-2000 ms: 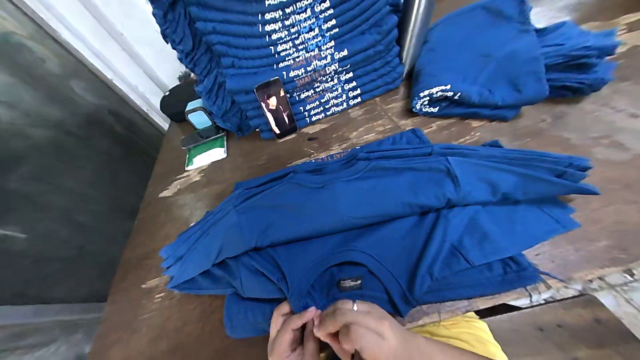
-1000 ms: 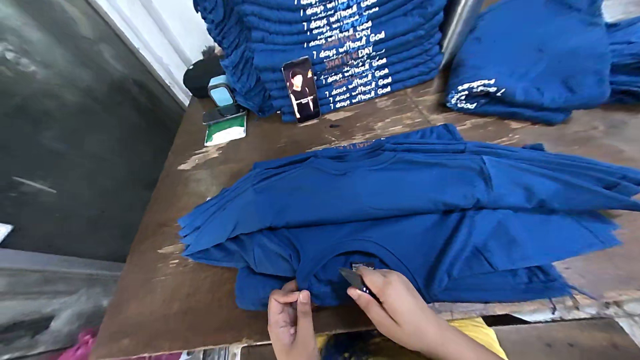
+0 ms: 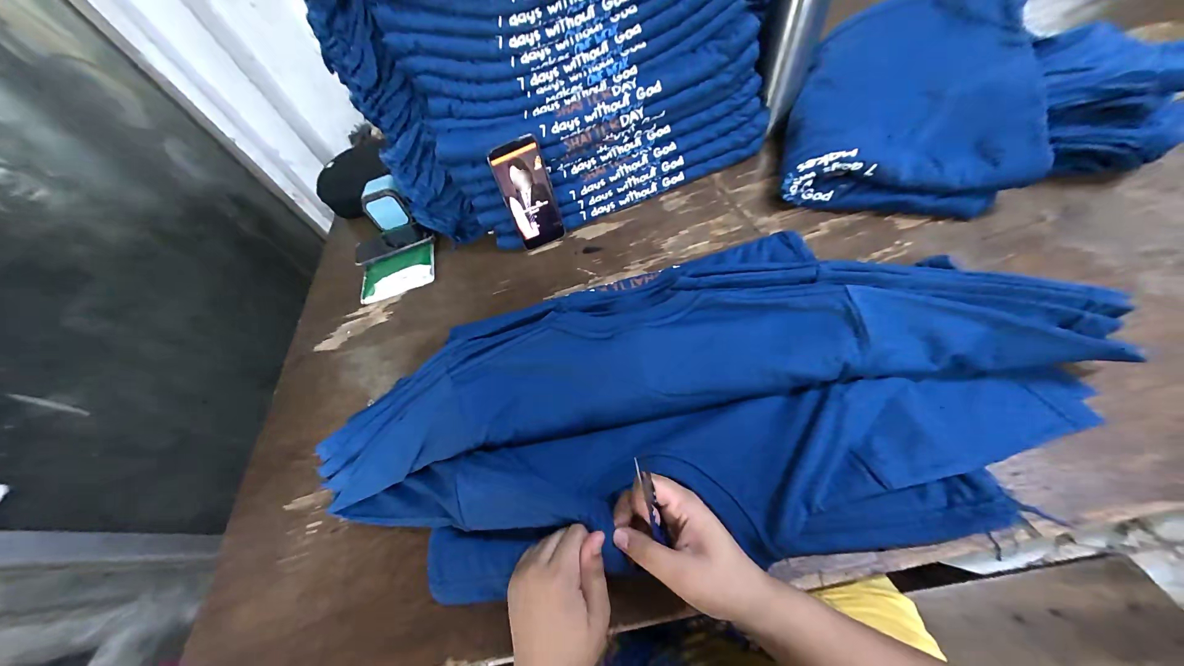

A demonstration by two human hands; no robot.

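Blue T-shirts (image 3: 592, 370) lie layered across the wooden table, the nearest with its round neckline toward me. My left hand (image 3: 562, 578) pinches the fabric at the left side of that neckline. In my right hand (image 3: 680, 546) is a small dark cutting tool (image 3: 649, 504), perhaps thread snips, its thin tip pointing up and away from me over the collar. The two hands are close together near the table's front edge. The fabric between the left fingertips is mostly hidden.
A tall stack of folded blue printed shirts (image 3: 583, 92) stands at the back, a smartphone (image 3: 526, 192) leaning on it. More folded shirts (image 3: 916, 102) lie back right, beside a metal post (image 3: 794, 55). A green and white item (image 3: 398, 271) sits near the table's left edge.
Two seconds ago both hands met at the collar; a second ago they were apart, the dark tool in my right hand. Now my right hand is close beside the left again, the tool's tip pointing away.
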